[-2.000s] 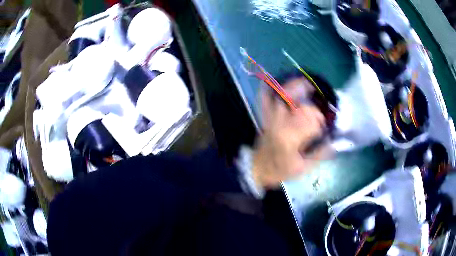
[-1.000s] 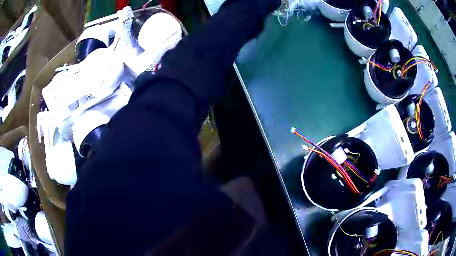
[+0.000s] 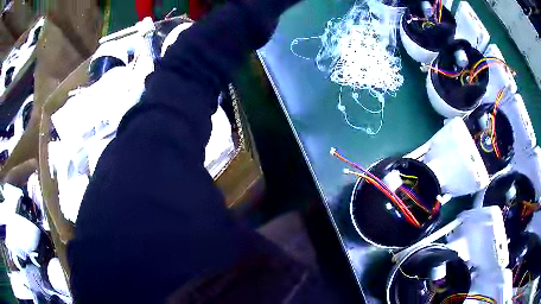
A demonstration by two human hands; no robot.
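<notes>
Nearest on the bench, a white round camera housing point(image 3: 359, 228) stands open end up with a black interior. Its red, orange and purple wire harness point(image 3: 388, 193) reaches out over the left rim, with small white plugs at the ends. Its white mounting bracket point(image 3: 458, 155) points up and right. A tangled pile of white ties point(image 3: 365, 62) lies farther up the bench. My dark sleeve crosses from the lower left to the top edge. The hand on that arm is beyond the top edge. My other hand is not in view.
More open housings with coloured leads stand in a row along the right of the green bench point(image 3: 320, 127); one point(image 3: 430, 276) is at the bottom edge. A brown cardboard box point(image 3: 243, 172) with white camera units is at left, partly behind my sleeve. More units lie at far left.
The hand seen two seconds ago over the bench with coloured leads has left the picture at the top. The nearest housing now stands uncovered. The white tie pile shows more fully and lower than before.
</notes>
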